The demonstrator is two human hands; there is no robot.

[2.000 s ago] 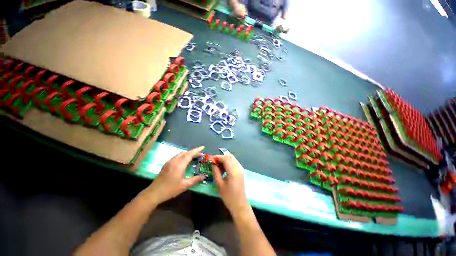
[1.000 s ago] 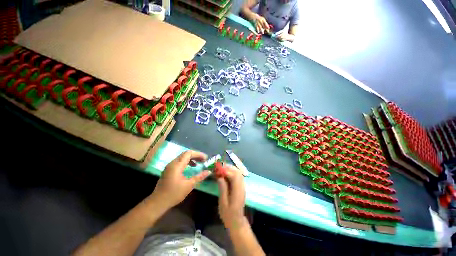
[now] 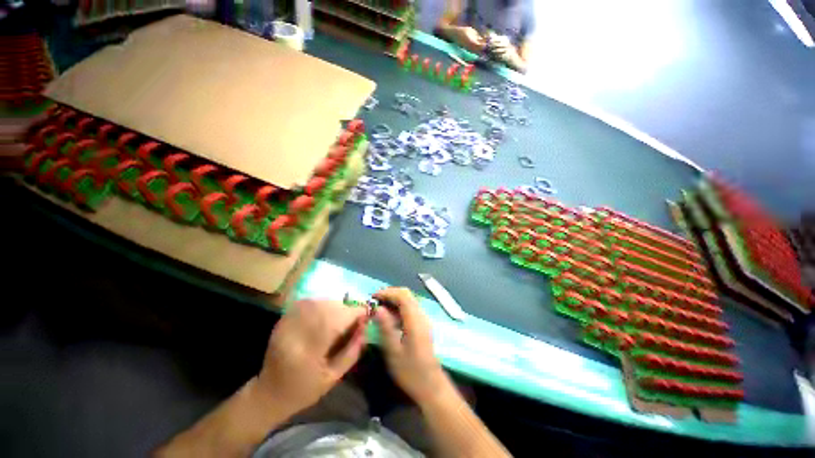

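Note:
My left hand (image 3: pixel 313 344) and my right hand (image 3: pixel 407 344) meet above the shiny pale-green table edge, fingertips close together. Between them is a small circuit board module (image 3: pixel 369 306), blurred and mostly hidden by the fingers; a bit of green and a pale part show. Which fingers grip which part cannot be told exactly. A slim pale hand tool (image 3: pixel 442 297) lies on the table just beyond my right hand. The black fixture does not show.
Loose square frames (image 3: pixel 407 210) lie mid-table. A dense block of red-green modules (image 3: pixel 608 286) is at right, with stacked trays (image 3: pixel 751 241) beyond. Module rows under a cardboard sheet (image 3: pixel 214 89) stand at left. Another person's hands (image 3: pixel 487 43) are at the far edge.
The view has shifted, moving the table's things right and slightly down. My hands have closed in around the module, which was more visible before. The slim tool now shows clear of my right hand.

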